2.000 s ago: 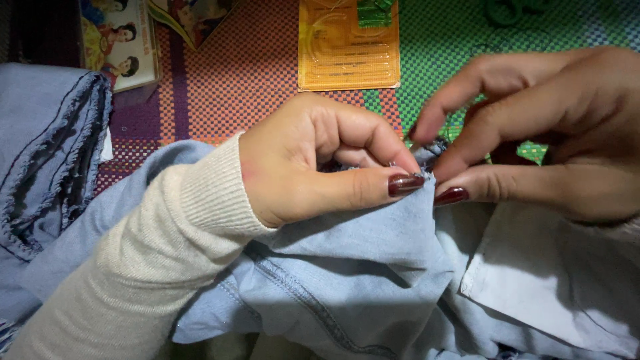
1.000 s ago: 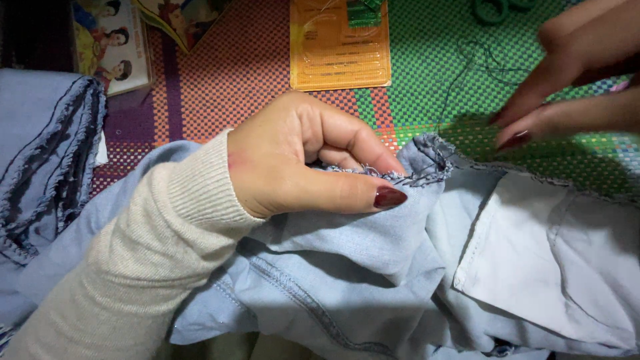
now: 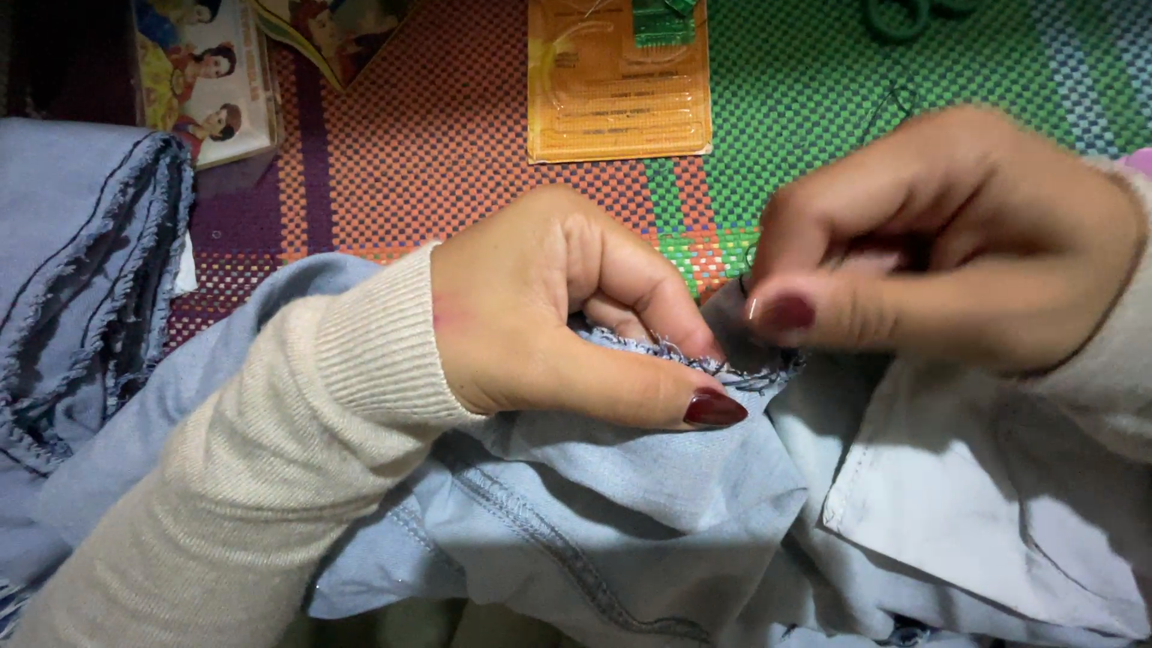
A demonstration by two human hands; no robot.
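My left hand pinches the frayed edge of a light blue denim garment between thumb and index finger. Dark stitches run along that edge beside the thumb. Just right of it is my right hand, slightly blurred, with thumb and index finger closed together near the edge. A dark thread shows above its knuckles and a bit of it by the fingertips; whether a needle is between them cannot be told. A white pocket lining lies on the garment below my right hand.
An orange needle card with a green piece lies on the woven mat. Green scissor handles show at the top right. At the upper left are a picture packet and another printed item. Folded denim lies at the left.
My right hand moved off to the upper right, drawing out dark thread, between the two earlier frames, and is now back beside the seam. My left hand keeps its hold on the denim edge.
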